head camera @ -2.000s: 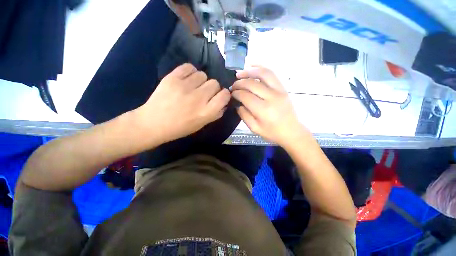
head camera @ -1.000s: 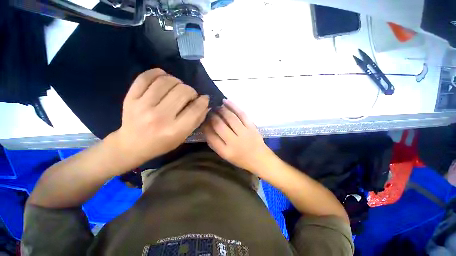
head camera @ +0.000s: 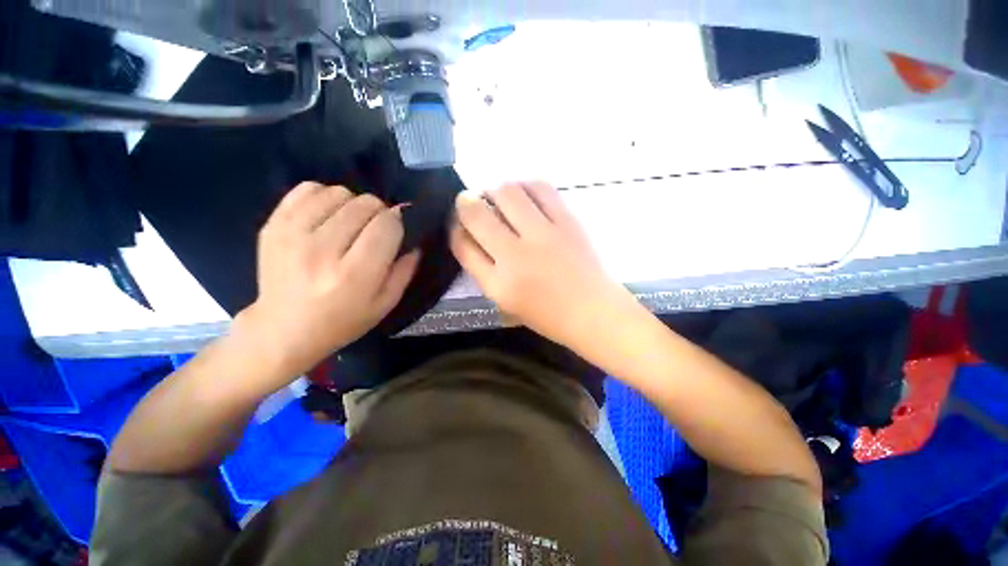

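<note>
A black cut panel (head camera: 210,177) lies on the white table under the sewing machine head (head camera: 575,9), beside the grey ribbed cylinder (head camera: 423,130). My left hand (head camera: 332,260) is on the panel with fingers curled, its thumb and fingertips gripping the cloth. My right hand (head camera: 531,249) is at the panel's right edge with fingers bent, pinching the cloth edge. Both hands are bare and a small gap lies between them. The needle area is hidden by the machine head. Cloth also hangs at the table's front edge between my hands.
Black cut pieces (head camera: 66,199) lie at the left. Thread snips (head camera: 862,160), a dark rectangle (head camera: 760,53) and an orange-red scrap (head camera: 920,73) are at the right. Below the table are blue crates (head camera: 282,448), black cloth (head camera: 796,348) and a red plastic item (head camera: 912,409).
My hands have moved apart along the panel's edge; they were close together before. The view has shifted, and the machine head covers less of the table at the right.
</note>
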